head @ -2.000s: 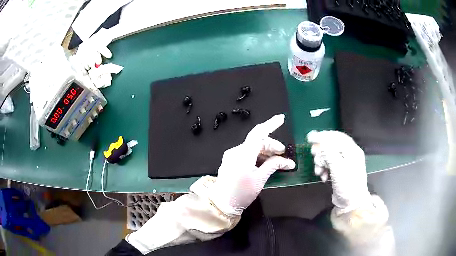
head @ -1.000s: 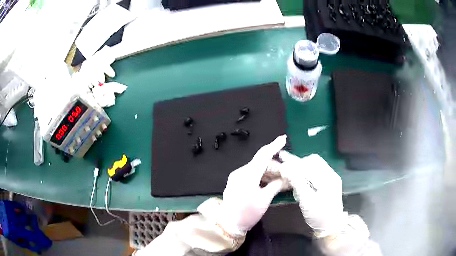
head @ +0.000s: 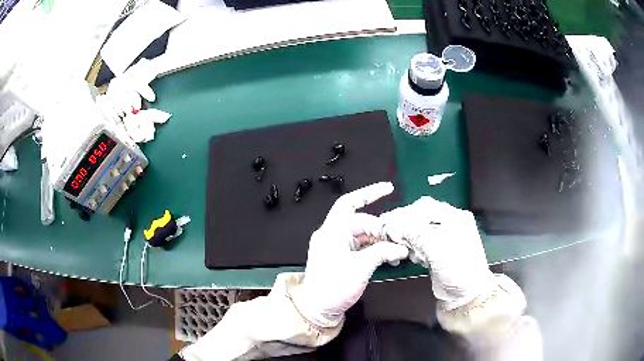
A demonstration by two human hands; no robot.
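Note:
My gloved left hand (head: 342, 254) is over the lower right corner of the black foam pad (head: 243, 236), thumb and middle fingers closed, index finger stretched out. My gloved right hand (head: 441, 247) touches its fingertips from the right. A small black earbud showed in the left fingers earlier; the fingertips now hide it. Several glossy black earbuds (head: 272, 196) lie spaced on the pad. A white bottle (head: 421, 106) with a red diamond label and open flip cap stands behind my right hand.
A second foam pad (head: 505, 166) with loose black parts lies right, partly blurred. A foam tray (head: 494, 53) of earbuds is at the back right. A power supply (head: 102, 169), a yellow-and-black item (head: 162, 229) and white leads (head: 127, 243) are left. A white scrap (head: 442, 178) lies near the bottle.
My right hand has moved left from beside the pad and now meets my left fingertips. The dark item seen in my left fingers is now covered. The view has shifted slightly.

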